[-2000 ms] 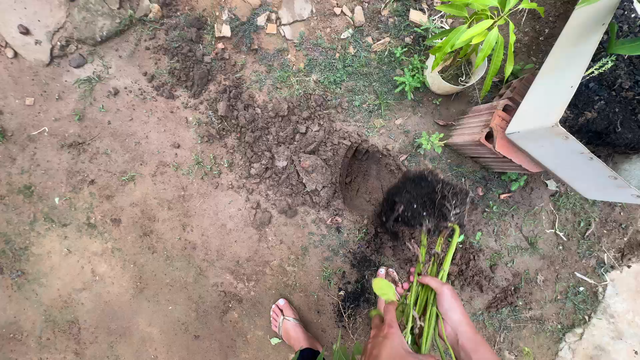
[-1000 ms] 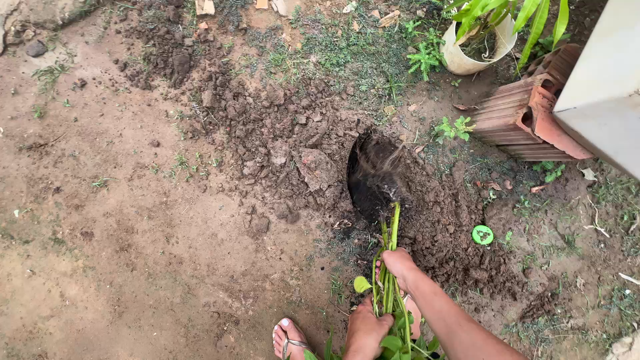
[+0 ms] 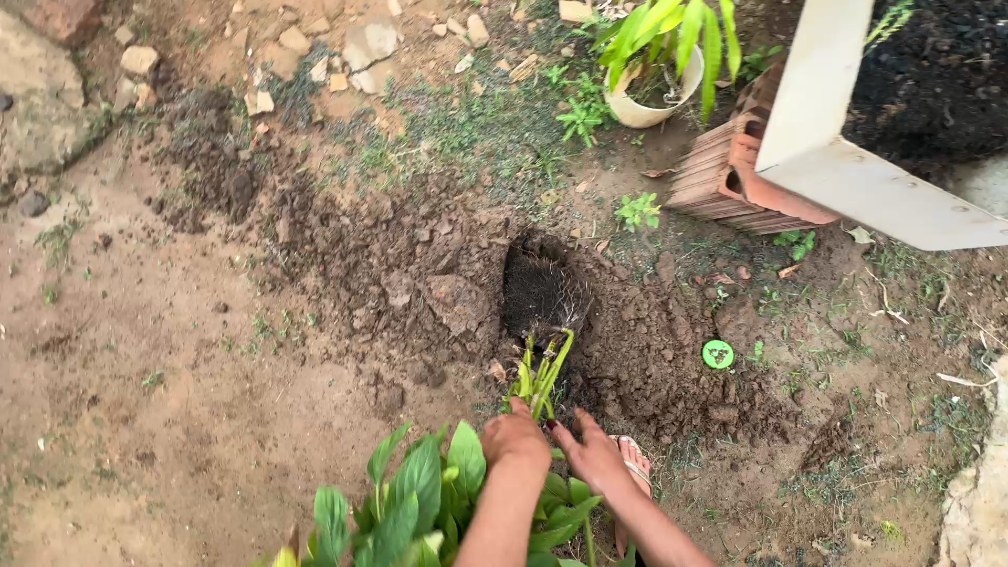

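Note:
A leafy plant with green stems (image 3: 543,378) lies tilted toward me, its dark root ball (image 3: 542,295) sitting in a hole in the soil. My left hand (image 3: 516,437) is closed around the stems just above the roots. Close by on the right, my right hand (image 3: 591,449) has its fingers apart beside the stems; whether it touches them is unclear. Broad green leaves (image 3: 409,504) spread below and around my forearms. Dug, clumpy soil (image 3: 441,291) borders the hole on both sides.
A green plastic cap (image 3: 717,354) lies right of the hole. Farther up are a potted plant in a whitish pot (image 3: 642,110), hollow clay bricks (image 3: 724,177) and a white container (image 3: 882,185) holding dark soil. My sandalled foot (image 3: 632,465) is beside my right hand. Stones (image 3: 370,43) lie at the upper left.
The root ball, beside the hole's right rim two seconds ago, is now in the hole. My right hand has come off its grip on the stems. The leaves have spread out lower left.

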